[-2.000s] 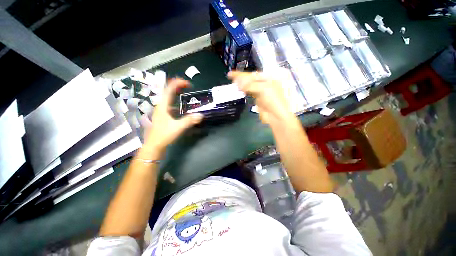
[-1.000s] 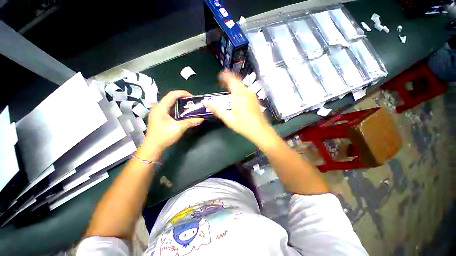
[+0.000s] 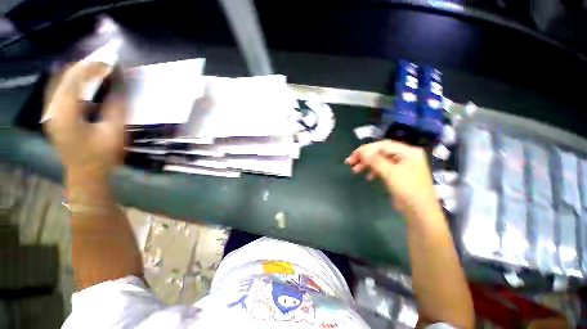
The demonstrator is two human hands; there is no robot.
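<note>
My left hand [image 3: 90, 132] is at the far left, blurred, with its fingers around a white and black open carton [image 3: 106, 54], also blurred. Sheet-like cartons [image 3: 248, 106] with white flaps and black edges overlap beside it. My right hand [image 3: 392, 167] hangs over the bench, fingers loosely curled, with nothing visible in it. Two dark blue retail boxes [image 3: 418, 96] stand side by side just behind it; the hand is in front of their lower ends.
A clear tray [image 3: 521, 199] with whitish units lies at the right. Small white slips [image 3: 315, 122] and scraps lie on the green bench [image 3: 322, 193]. A pale rail runs behind. A red stool [image 3: 515, 308] shows at the lower right.
The view has turned left. The box held in both hands is gone from them, and a second blue box stands beside the first. My left hand has moved far left to the cartons.
</note>
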